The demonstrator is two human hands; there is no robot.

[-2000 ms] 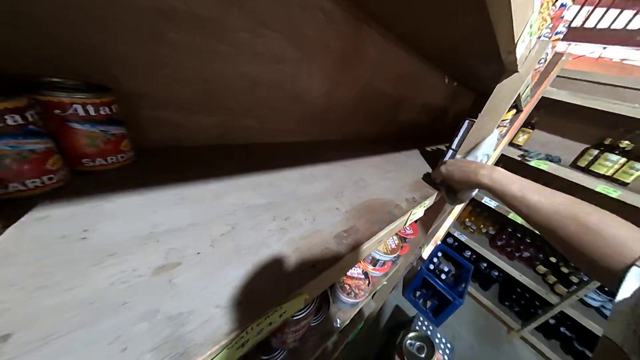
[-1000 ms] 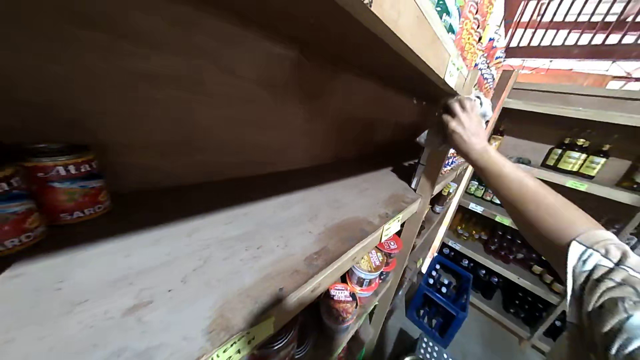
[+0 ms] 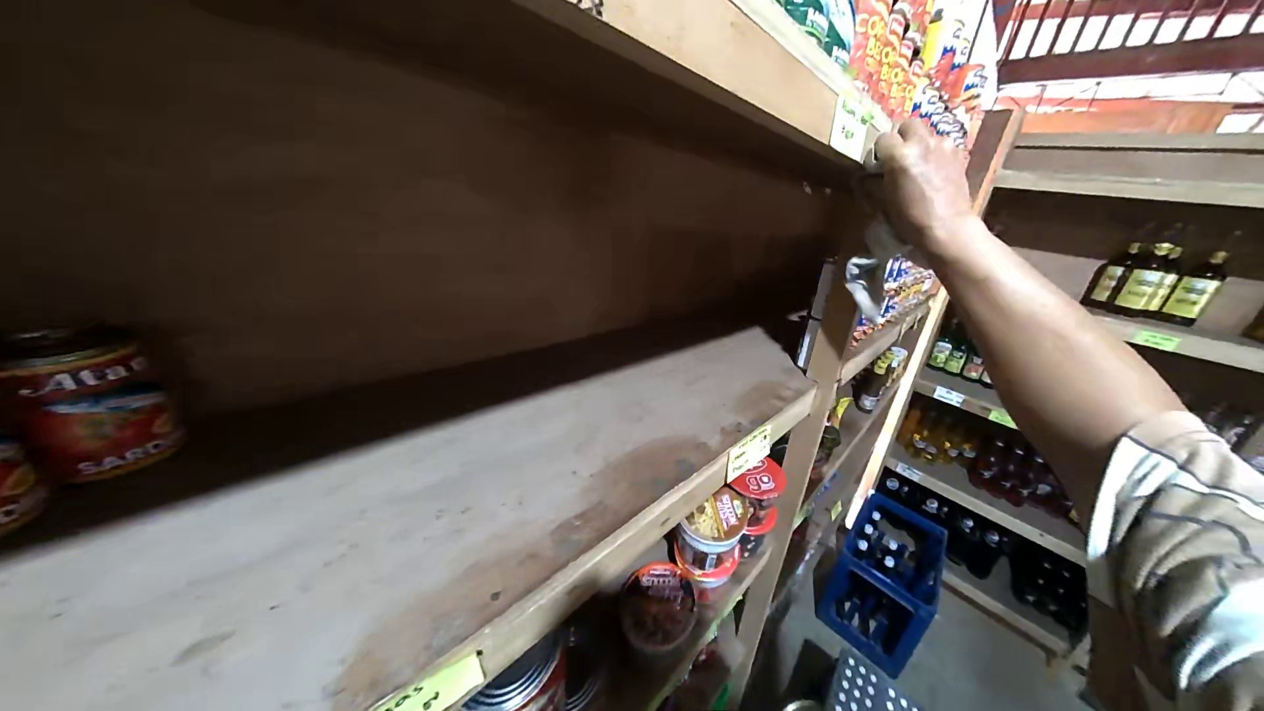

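My right hand [image 3: 923, 188] is closed around a greyish cloth [image 3: 869, 272] at the front edge of the upper wooden shelf [image 3: 721, 59], beside a paper label. Part of the cloth hangs below the fist. The wooden shelf board [image 3: 395, 523] beneath has dark stains near its front edge. Red sardine cans [image 3: 94, 405] stand at its far left end, partly cut off by the frame. My left hand is not in view.
Lidded cups [image 3: 711, 528] and cans stand on the shelf below. Snack packets [image 3: 899, 59] fill the top shelf. A wooden upright [image 3: 790, 494] joins the shelves. Blue bottle crates [image 3: 884, 583] are on the floor; bottles [image 3: 1150, 276] line shelves at the right.
My right hand has risen from near the right end of the stained board to the upper shelf's edge. The flat dark object beside it two seconds ago now shows by the upright.
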